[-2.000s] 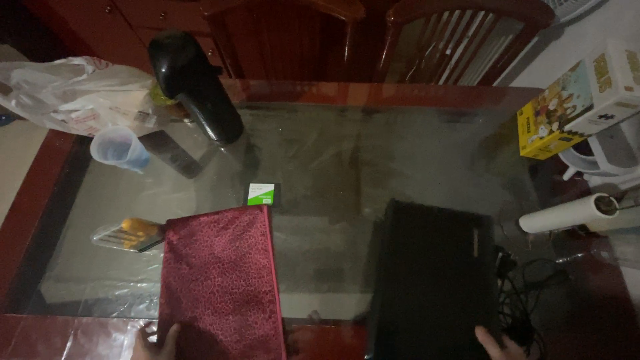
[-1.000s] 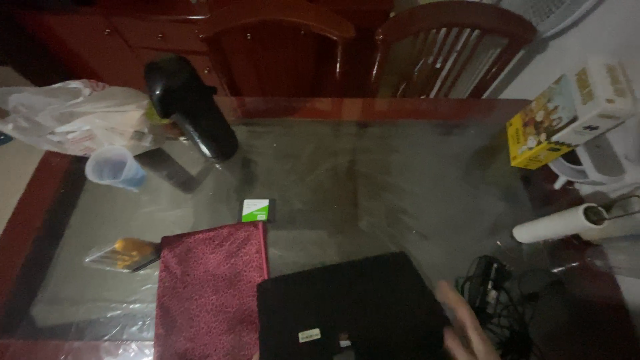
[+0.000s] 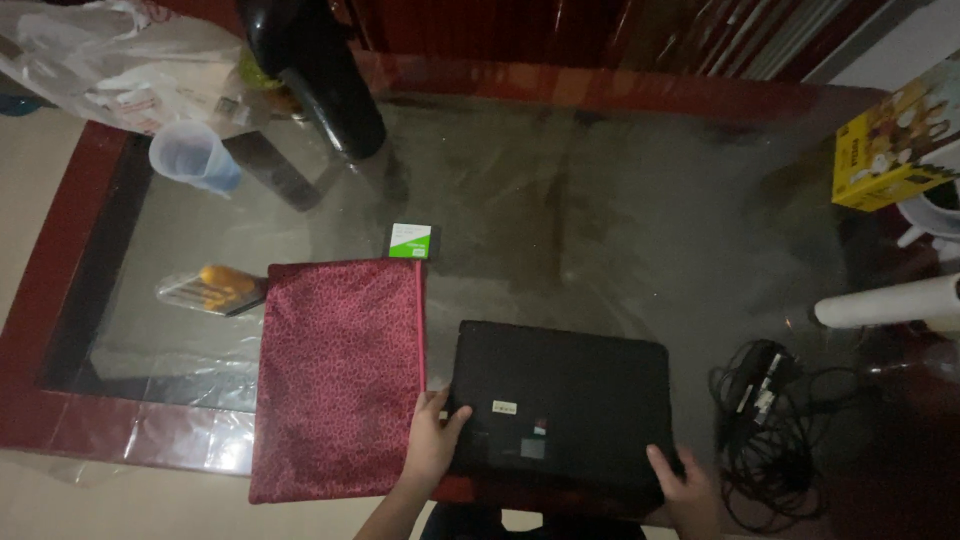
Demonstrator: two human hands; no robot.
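Note:
A black laptop (image 3: pixel 562 412), closed, with small stickers on the face turned up, is at the table's front edge. My left hand (image 3: pixel 437 433) grips its left edge, thumb on top, beside the pink zippered sleeve. At the right edge, my right hand (image 3: pixel 681 476) holds it with the thumb on top. The pink patterned sleeve (image 3: pixel 337 382) lies flat to the left. Just above the sleeve's upper right corner is a green and white labelled drive (image 3: pixel 410 241). A clear pack of orange-handled tools (image 3: pixel 214 289) touches or lies near the sleeve's left edge.
Black cables with an adapter (image 3: pixel 769 420) lie right of the laptop. Farther right are a white roll (image 3: pixel 885 301) and a yellow puzzle box (image 3: pixel 889 150). At the back left are a black flask (image 3: pixel 322 82), a plastic cup (image 3: pixel 195 156), a dark flat object (image 3: pixel 274 170) and a plastic bag (image 3: pixel 127 67).
The laptop has been turned over; its stickered face now shows. My left hand, on the pink sleeve two seconds ago, now grips the laptop's left edge. The view has moved closer.

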